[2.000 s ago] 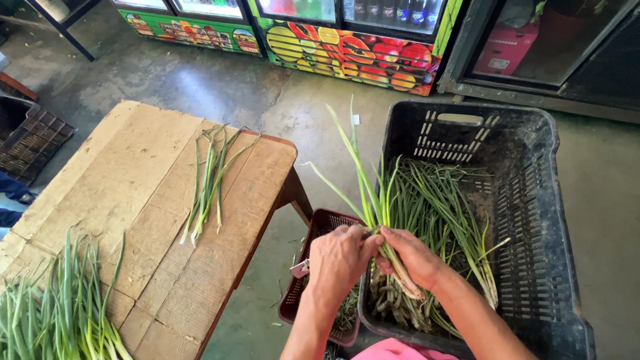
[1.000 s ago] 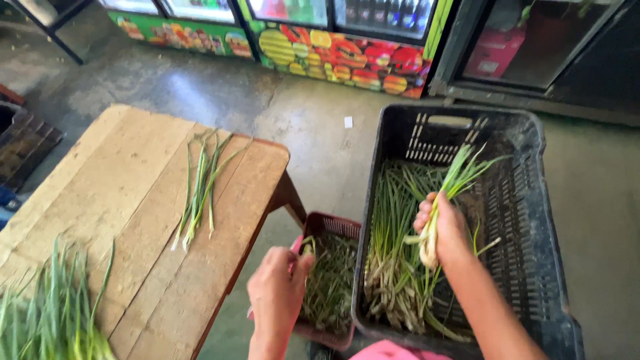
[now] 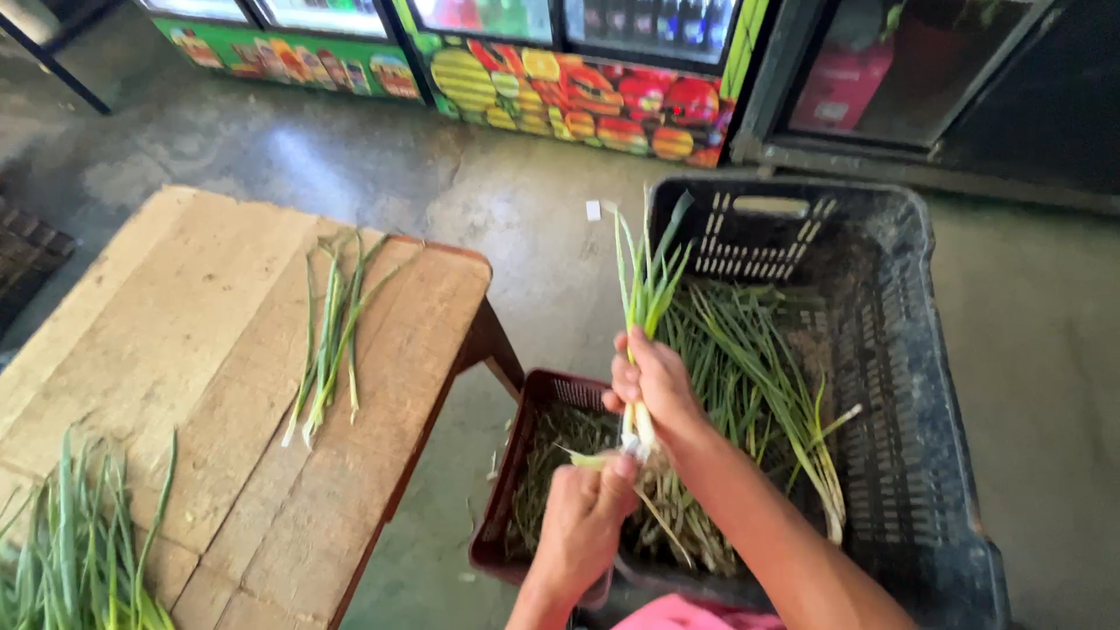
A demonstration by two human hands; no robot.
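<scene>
My right hand (image 3: 656,376) grips a small bunch of green onions (image 3: 647,302) around the lower stems, leaves pointing up. At the white root end, my left hand (image 3: 591,503) pinches a pale strip of leaf or skin. Both hands are over the gap between a black plastic crate (image 3: 949,394) and a smaller dark red plastic basket (image 3: 499,534). More green onions (image 3: 744,359) lie in the crate with their roots toward me. Leaf trimmings (image 3: 560,446) fill part of the basket. A few green onions (image 3: 332,332) rest on the wooden table (image 3: 236,350) at left.
A larger pile of green onions (image 3: 87,534) covers the table's near left corner. Drink coolers (image 3: 577,87) and a dark cabinet (image 3: 875,79) stand along the far side. A dark crate (image 3: 31,249) is on the floor at far left, and a small white scrap (image 3: 593,210) lies beyond the basket.
The right hand has brought its bunch left from over the crate and turned it more upright. My left hand has moved right from beside the basket to the bunch's root end.
</scene>
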